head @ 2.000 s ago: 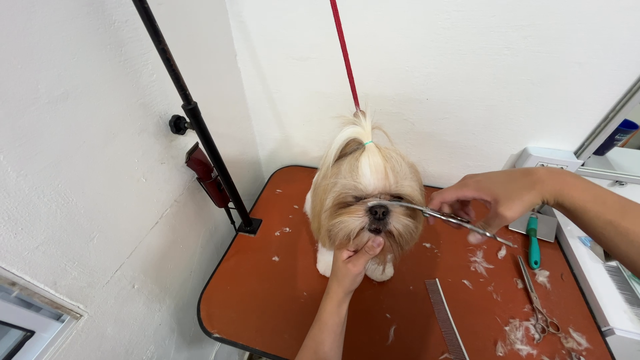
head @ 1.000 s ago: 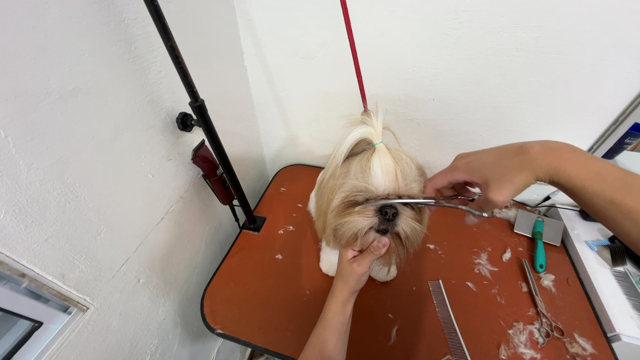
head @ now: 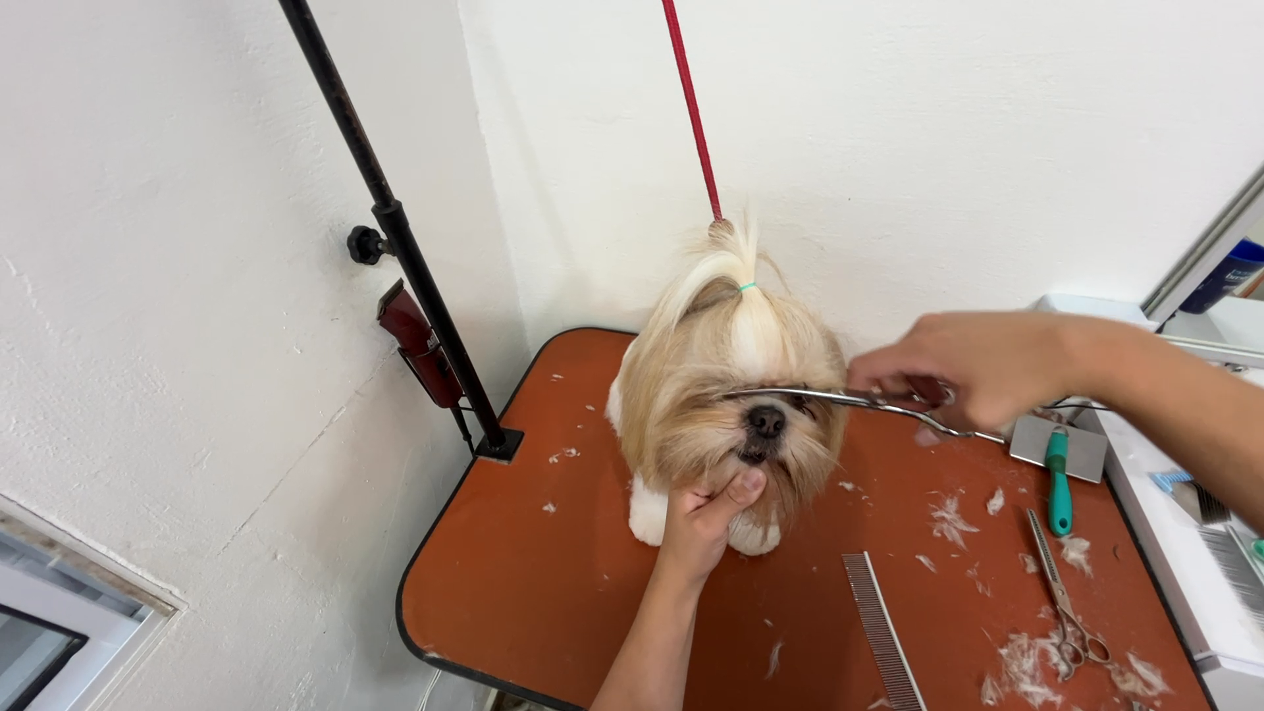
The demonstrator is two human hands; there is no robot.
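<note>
A long-haired tan and white dog (head: 691,405) faces me on an orange grooming table (head: 533,583), its topknot tied with a green band (head: 748,286). My left hand (head: 703,513) holds its chin from below, the thumb on the fur under the mouth. From the right, my right hand (head: 963,370) grips metal grooming scissors (head: 839,397), whose blades lie across the muzzle just above the nose and beside the eyes. A metal comb (head: 882,632), thinning shears (head: 1062,597) and a slicker brush with a green handle (head: 1059,484) rest on the table.
A black grooming arm post (head: 425,286) stands at the left, with red clippers (head: 420,346) hung beside it. A red grooming loop (head: 694,109) runs up behind the dog's head. Hair clippings (head: 1027,667) lie on the tabletop. At right, a white shelf (head: 1150,533) holds more combs or brushes.
The scissors in my right hand lie across the muzzle in all frames, reaching farther left over it than two seconds ago. My left hand stays under the chin.
</note>
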